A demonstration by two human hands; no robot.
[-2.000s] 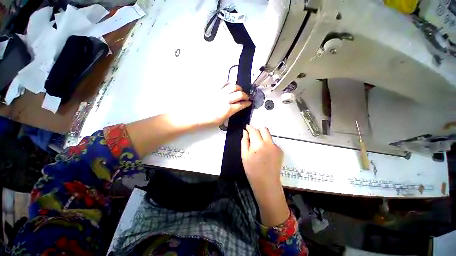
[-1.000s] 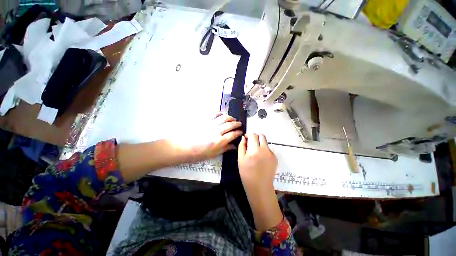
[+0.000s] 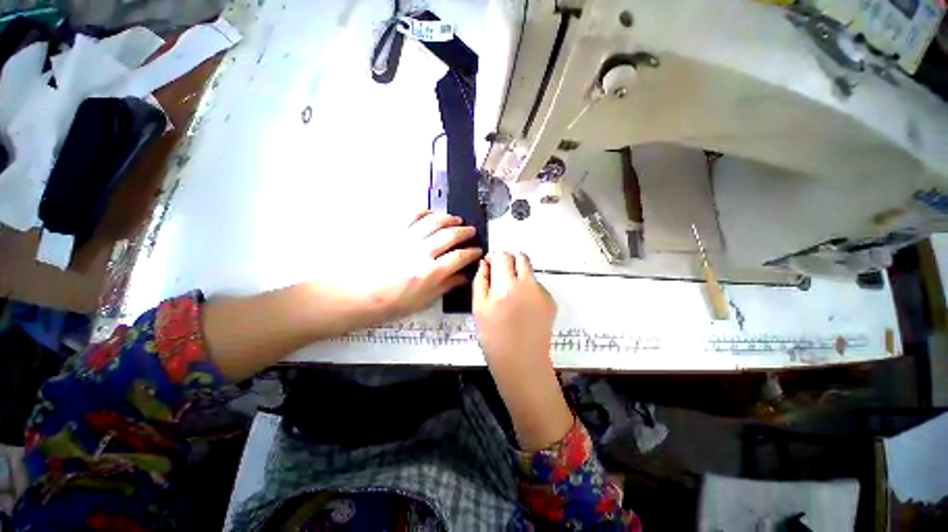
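Note:
The dark band piece runs from near the presser foot toward me; its near end lies on the table between my hands. The far part bends left at a white tag, with a dark loop beside it. My left hand lies flat on the band, fingers spread over it. My right hand pinches the band's right edge with its fingertips. The needle area of the cream sewing machine is just right of the band; the needle tip is too small to tell.
Snips or tweezers, a dark-handled tool and a yellow-handled awl lie right of the needle plate. Folded dark pieces and white scraps lie on the brown board at left. A printed ruler runs along the front edge.
The band's near end has come up from the table edge onto the table, and more band lies beyond the needle. Both hands stay on it near its end. The whole view has shifted.

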